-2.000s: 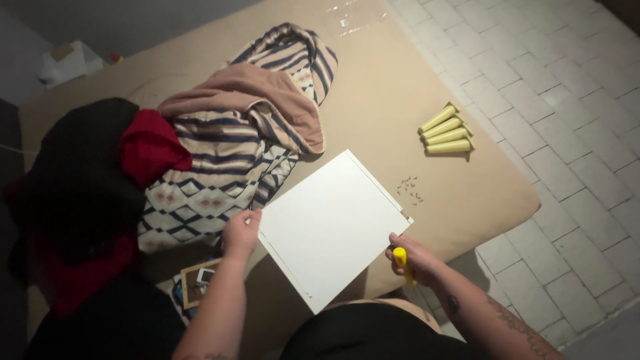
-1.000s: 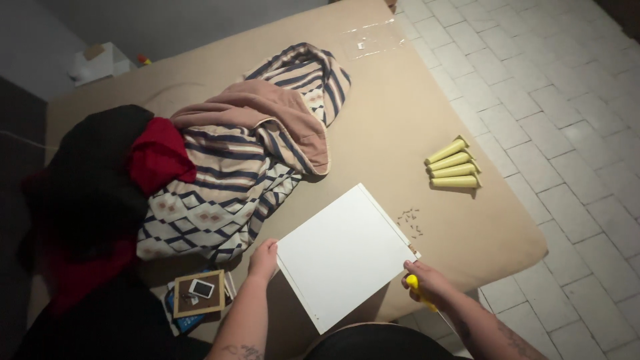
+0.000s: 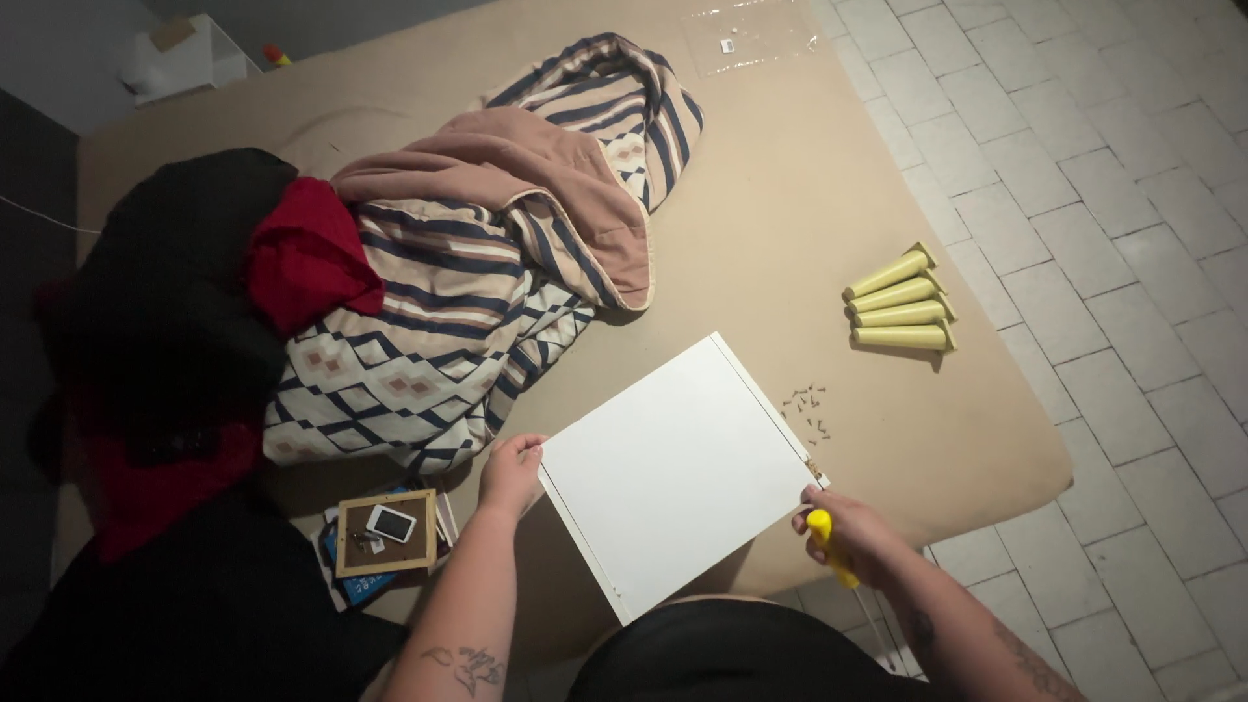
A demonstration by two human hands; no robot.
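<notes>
A white rectangular panel (image 3: 678, 478) with raised strips along two opposite edges lies before me, over the front edge of a bed. At its left corner my left hand (image 3: 512, 478) grips the edge. My right hand (image 3: 843, 536) touches the panel's right corner and also holds a screwdriver by its yellow handle (image 3: 821, 531), the shaft pointing down toward my body. Close to that corner is a small brass-coloured metal fitting (image 3: 813, 468). Loose screws (image 3: 807, 409) are scattered on the bed just beyond the right edge. Farther off, several yellow-green tapered furniture legs (image 3: 902, 312) lie side by side.
A patterned blanket (image 3: 439, 253), a red cloth (image 3: 310, 258) and a black cloth (image 3: 185, 263) are heaped on the left of the beige mattress (image 3: 760, 224). A wooden frame (image 3: 387, 564) holding a small white device (image 3: 391, 524) rests near my left forearm. Clear plastic packaging (image 3: 756, 37) lies at the far edge.
The view has shifted somewhat. Both hands stay on the panel, and the screwdriver remains in my right hand. Nothing else has plainly changed.
</notes>
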